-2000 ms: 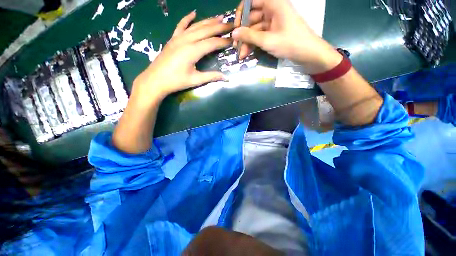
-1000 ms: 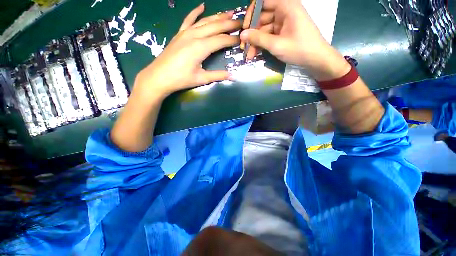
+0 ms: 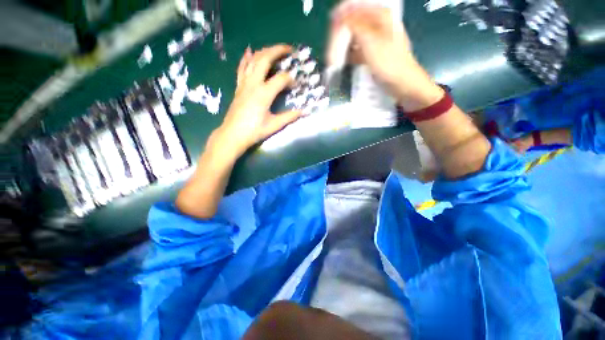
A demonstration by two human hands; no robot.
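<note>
A small black-and-white circuit-board panel (image 3: 306,80) lies on the dark-green bench in front of me. My left hand (image 3: 262,96) is at its left side, fingers and thumb spread around its edge, touching it. My right hand (image 3: 373,36) is blurred, to the upper right of the panel and over a white liner sheet (image 3: 373,103). A slim pale tool (image 3: 340,50) shows blurred under its fingers, pointing down; its tip cannot be made out. The panel is mostly uncovered.
Several long silver-white and black panels (image 3: 159,136) stand in a row at the left. White irregular scraps (image 3: 178,83) lie at the upper left. Stacked patterned panels (image 3: 540,43) are at the upper right. Another person's forearm (image 3: 550,137) shows at the right.
My right hand has lifted off the panel and moved up and right with the tool. My left hand has drawn back to the panel's left edge. The view has shifted.
</note>
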